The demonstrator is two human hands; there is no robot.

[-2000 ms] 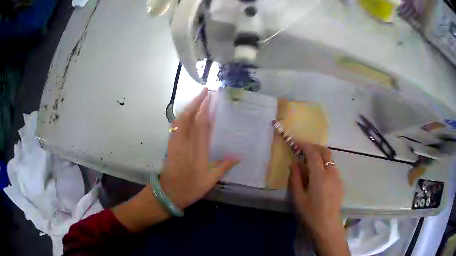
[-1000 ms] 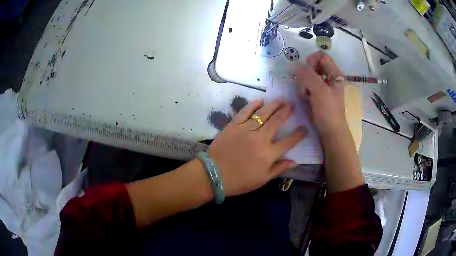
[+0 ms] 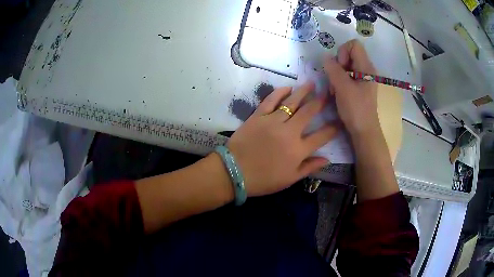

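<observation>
The notebook (image 3: 340, 153) lies open at the table's front edge, its white page mostly under my hands and its tan cover (image 3: 389, 116) showing on the right. My left hand (image 3: 284, 142), with a gold ring, lies flat on the page with fingers spread. My right hand (image 3: 352, 89) holds a red-patterned pencil or pen (image 3: 387, 81) at the upper part of the page. Its writing tip is hidden by the fingers.
The machine's needle area (image 3: 304, 21) is at the top, with a bobbin (image 3: 326, 39) and ribbed knob (image 3: 365, 24) beside it. Dark snips (image 3: 428, 113) lie at the right. White fabric (image 3: 33, 178) hangs at the left. Printed ruler marks (image 3: 135, 129) line the table's front edge.
My left hand now lies flat and spread on the page. My right hand has moved up from the cover to the page's upper part, with the pencil turned. The view has shifted.
</observation>
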